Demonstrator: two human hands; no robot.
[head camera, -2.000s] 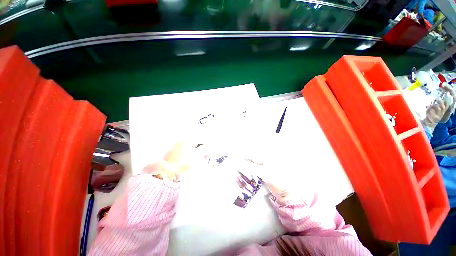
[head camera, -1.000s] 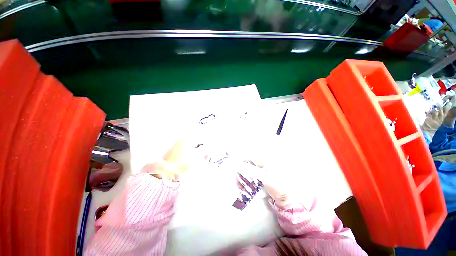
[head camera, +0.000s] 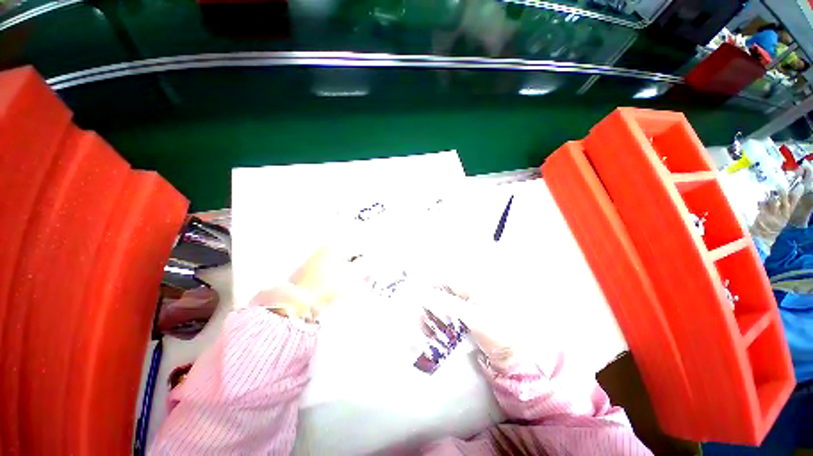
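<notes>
A white work sheet (head camera: 276, 200) lies in front of me, badly overexposed. My left hand (head camera: 307, 285) is over its left part, washed out by glare; its fingers cannot be made out. My right hand (head camera: 481, 325) is to the right, also washed out. Small dark-and-silver metal parts (head camera: 389, 285) show between the hands. Another small cluster of metal parts (head camera: 369, 212) lies further up the sheet. A dark, shiny, streaked piece (head camera: 439, 340) shows just left of my right hand; whether it is held is unclear. A thin black pointed tool (head camera: 504, 218) lies right of the sheet.
Orange-red foam trays stand at left (head camera: 71, 294) and right (head camera: 686, 285), the right one with small parts in its pockets. Dark shiny packets (head camera: 198, 245) and a blue-black stick (head camera: 149, 392) lie by the left stack. A green conveyor (head camera: 357, 134) runs behind. Another person's gloved hand (head camera: 780, 209) shows at right.
The small parts between the hands look slightly different from two seconds ago, with less dark showing. Both hands stay nearly in place. The view has shifted slightly.
</notes>
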